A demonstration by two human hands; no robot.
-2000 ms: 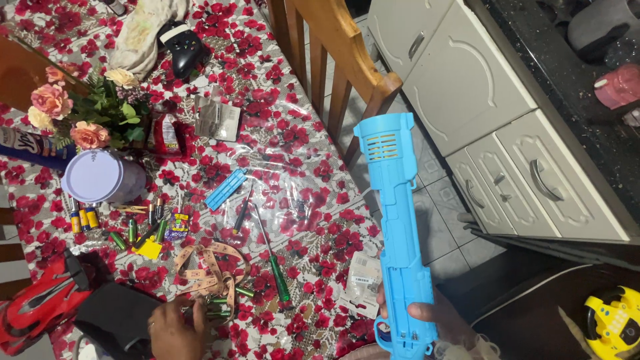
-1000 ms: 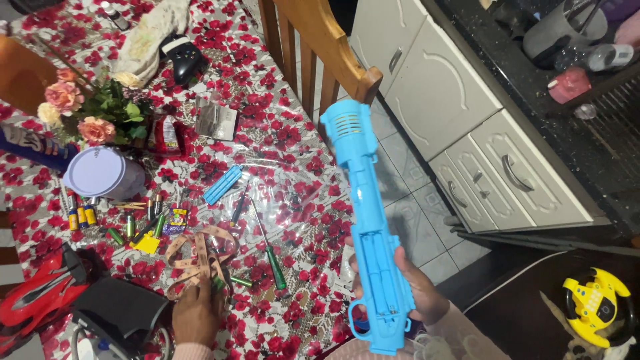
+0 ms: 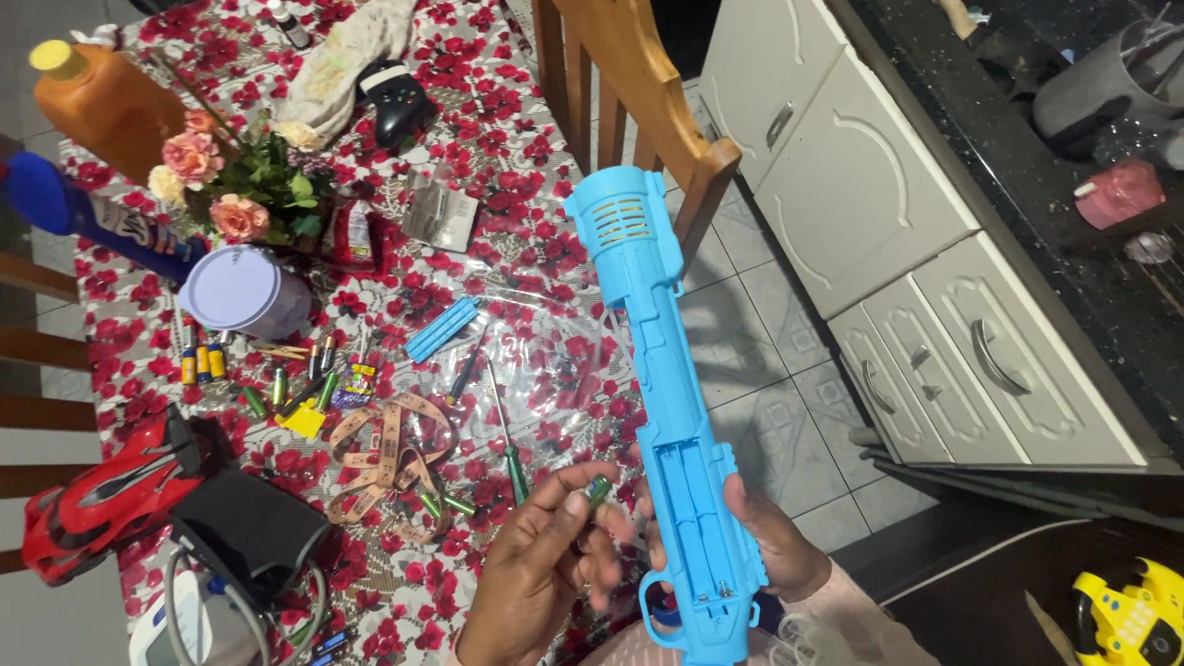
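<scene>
My right hand [image 3: 772, 541] grips a light blue plastic toy gun [image 3: 671, 370] near its trigger end, muzzle pointing up and away. Its long battery compartment lies uncovered, with metal contacts showing and no battery visible inside. Just left of the gun, my left hand [image 3: 555, 546] pinches a green battery [image 3: 599, 488] between thumb and fingers. On the table are a blue plastic battery cover [image 3: 442, 330], a green-handled screwdriver [image 3: 514, 472], a smaller dark screwdriver [image 3: 465, 370] and a coiled measuring tape [image 3: 388, 453]. More green batteries [image 3: 458, 505] lie beside the tape.
Yellow-and-blue batteries [image 3: 216, 360] lie below a lidded tub [image 3: 245, 291]. Flowers [image 3: 240, 217], an orange bottle [image 3: 111, 106] and a game controller [image 3: 395, 102] stand or lie farther back. At left are a red toy car [image 3: 102, 509] and a blood pressure monitor [image 3: 176, 624]. A wooden chair [image 3: 666, 83] stands beyond the gun.
My left hand has moved from the measuring tape towards the gun, and a green battery now shows in its fingers. My right hand still holds the gun.
</scene>
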